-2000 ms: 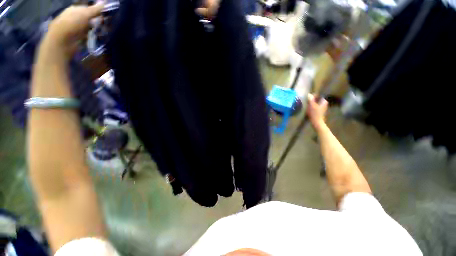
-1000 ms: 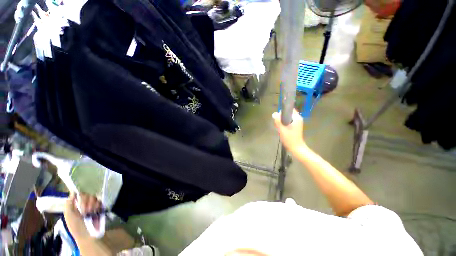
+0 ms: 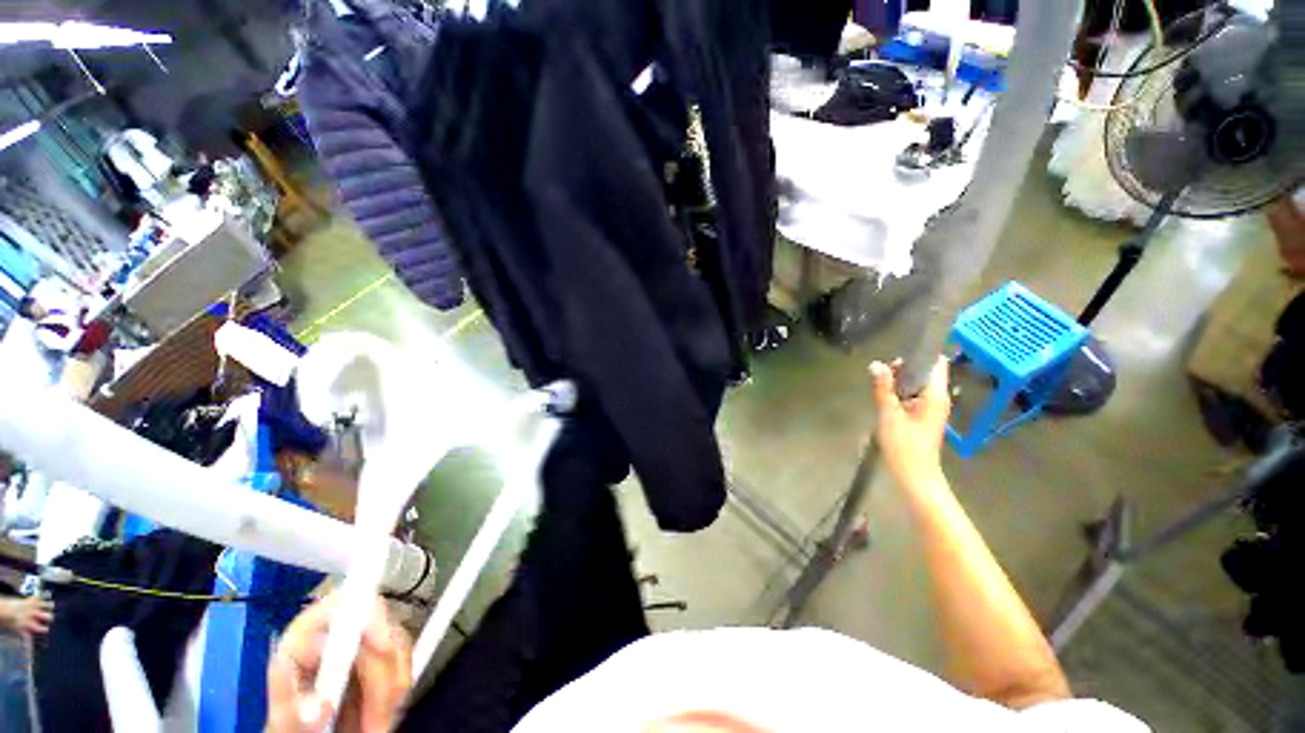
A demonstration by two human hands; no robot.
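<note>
A large white plastic hanger (image 3: 375, 501) is close in front at the lower left. My left hand (image 3: 341, 670) is closed around its lower part, cut by the bottom edge. Black cloth (image 3: 565, 573) hangs beside the hanger; whether it is attached is unclear. My right hand (image 3: 913, 423) is around the grey metal upright (image 3: 988, 186), with fingers on both sides of it. Black long-sleeved garments (image 3: 608, 272) hang in a row at centre, with a little pale gold embroidery showing on one.
A white tube (image 3: 186, 494) crosses the lower left above a blue frame (image 3: 241, 630). A blue stool (image 3: 1019, 337) and a fan (image 3: 1209, 129) stand right. A white-covered table (image 3: 844, 179) is behind the garments. Metal rail legs (image 3: 823, 551) are on the floor.
The view has turned left. The hanger in my left hand now appears larger and further right. The garment row appears more upright and further right. My right hand remains at the upright.
</note>
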